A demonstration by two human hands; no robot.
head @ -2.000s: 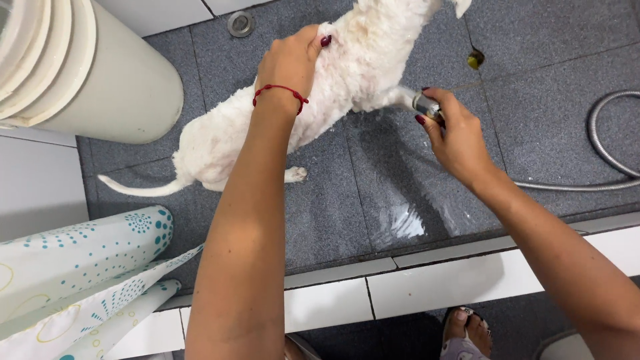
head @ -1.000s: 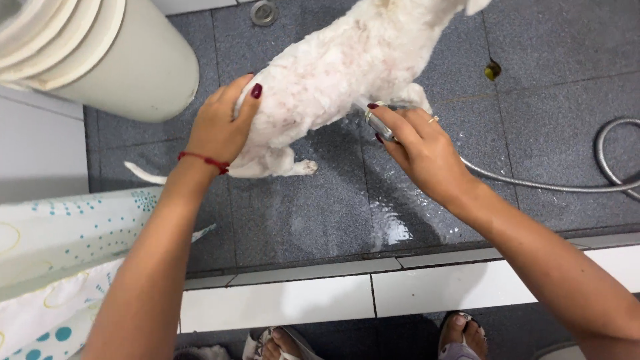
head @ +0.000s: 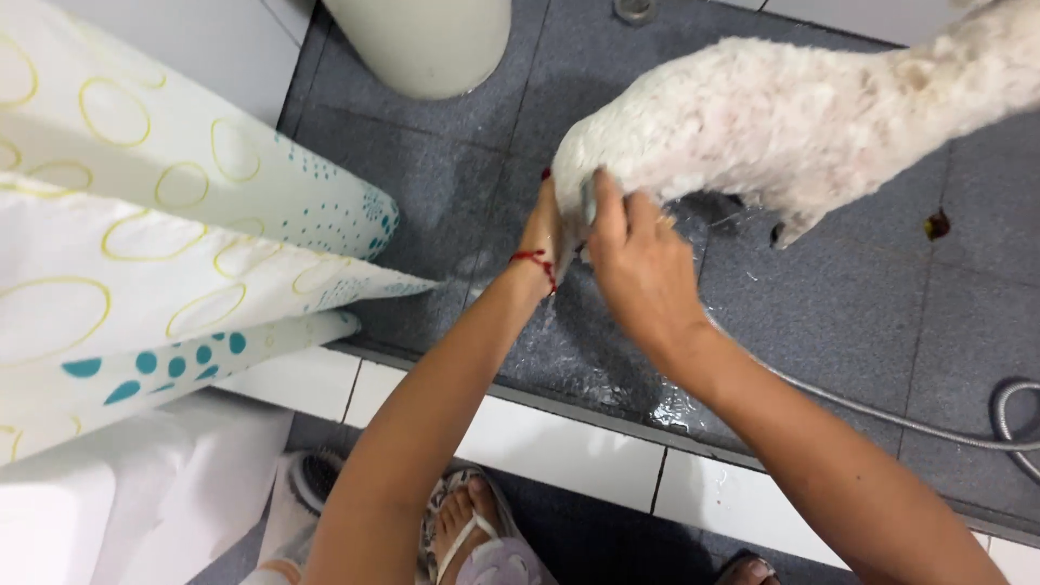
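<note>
A white dog (head: 731,122) with short wet fur stands on the grey tiled shower floor, its rump toward me and its head out of view. My right hand (head: 642,252) is closed around a shower head (head: 588,199), held against the dog's hindquarters. From it a metal shower hose (head: 845,406) runs to the right. My left hand (head: 548,227), with a red bracelet at the wrist, is pressed to the dog's rear end and upper hind leg; its fingers are mostly hidden. Water runs down onto the floor near the hind legs.
A patterned shower curtain (head: 187,219) hangs at the left. A pale bucket (head: 422,41) stands at the top, beside a floor drain (head: 634,10). A white-tiled curb (head: 569,447) crosses before my feet. Against the lower-left edge lies a brush (head: 315,479). A small yellowish-brown thing (head: 937,224) rests at right.
My right hand and the shower head have moved from near the front legs to the dog's hindquarters. My left hand has gone from the back to the rump, then lower. The view has shifted left.
</note>
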